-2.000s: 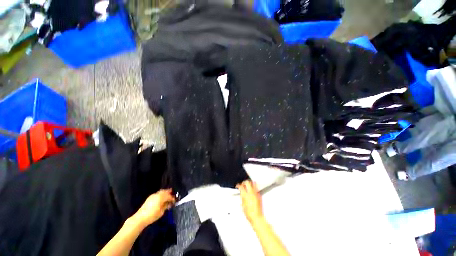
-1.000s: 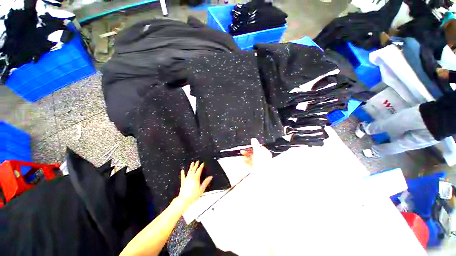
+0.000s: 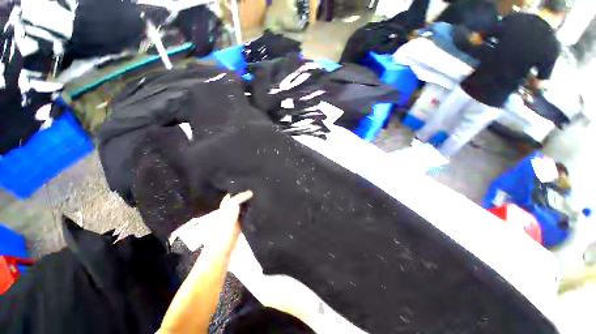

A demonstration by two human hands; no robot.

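A long black speckled garment piece (image 3: 366,241) lies stretched diagonally over the white padded board (image 3: 451,209), from the cloth heap to the lower right edge of the picture. My left hand (image 3: 233,203) is at the near edge of the piece, one finger pointing right over the cloth. The blur hides whether it grips the edge. A pale strip (image 3: 193,227) shows just left of this hand. My right hand is not in view. White board or cover shows along both long sides of the piece.
Stacked black pieces with white edges (image 3: 304,114) lie at the board's far end. Dark cloth (image 3: 85,287) hangs lower left. Blue crates (image 3: 46,156) stand on the floor. A person in a black top (image 3: 510,59) stands upper right. A red object (image 3: 519,220) is at right.
The view has swung right. The black piece now stretches right across the board, which was largely bare before. My left hand has moved along the cloth; my right hand has left the picture.
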